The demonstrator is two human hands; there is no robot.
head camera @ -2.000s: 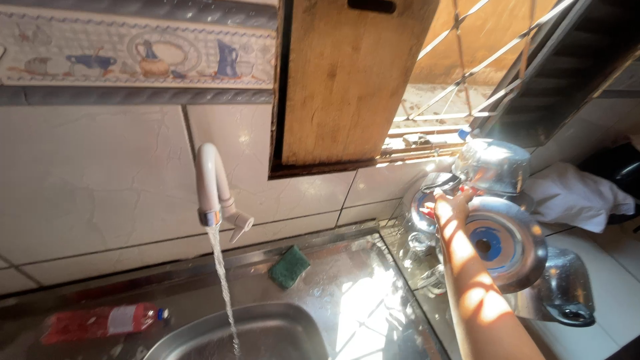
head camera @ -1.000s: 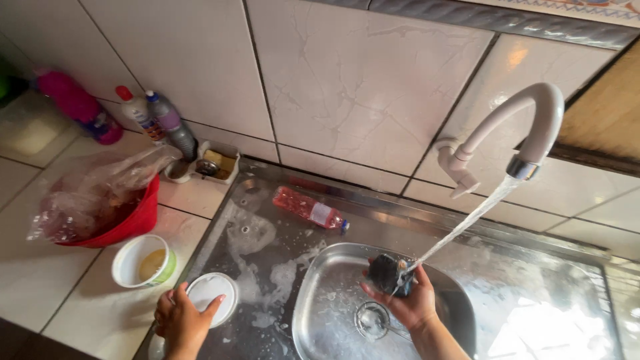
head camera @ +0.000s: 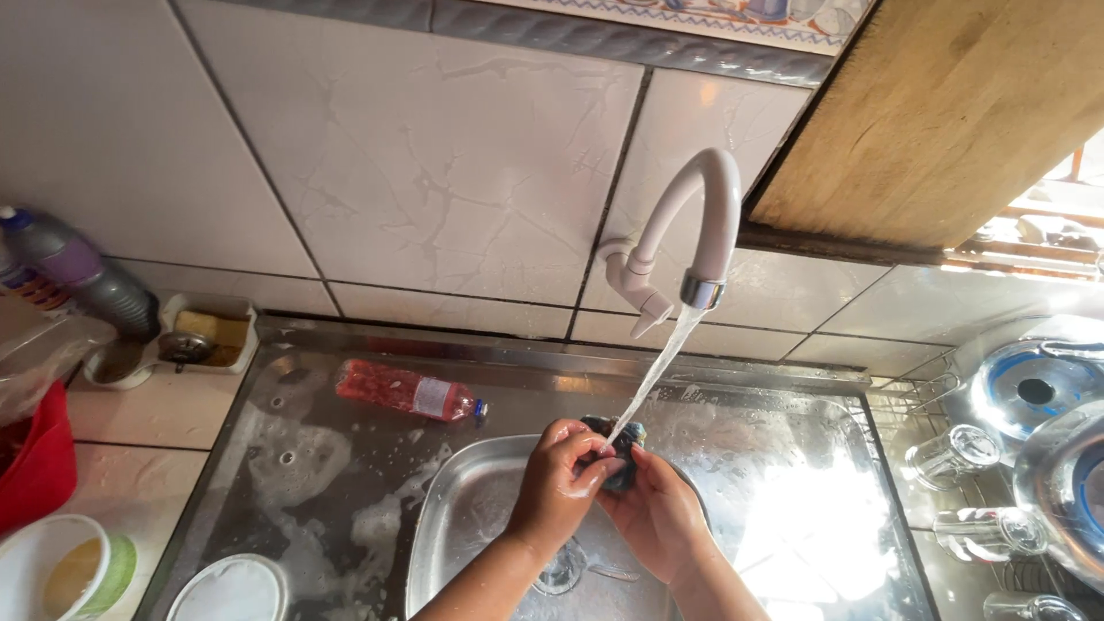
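Note:
Water runs from a white gooseneck faucet (head camera: 712,224) onto a dark, wet sponge-like item (head camera: 623,453) over the stainless steel sink basin (head camera: 461,483). My left hand (head camera: 565,483) grips it from the left, its fingers wet with some suds. From the right, my right hand (head camera: 660,509) holds the same item. Below both hands lies the drain strainer (head camera: 561,569), partly hidden by the left forearm. What exactly the dark item is cannot be told.
Behind the basin a red liquid bottle (head camera: 405,390) lies on its side. At lower left are a white lid (head camera: 228,591), an open tub (head camera: 65,569) and a red container (head camera: 39,466). A soap holder (head camera: 207,332) stands near bottles. Glasses (head camera: 957,457) and metal lids (head camera: 1026,379) occupy the right rack.
My left hand has left the white lid and joined my right hand at the dark item under the water. Two seconds ago a hand was at the dish rack. The view has shifted.

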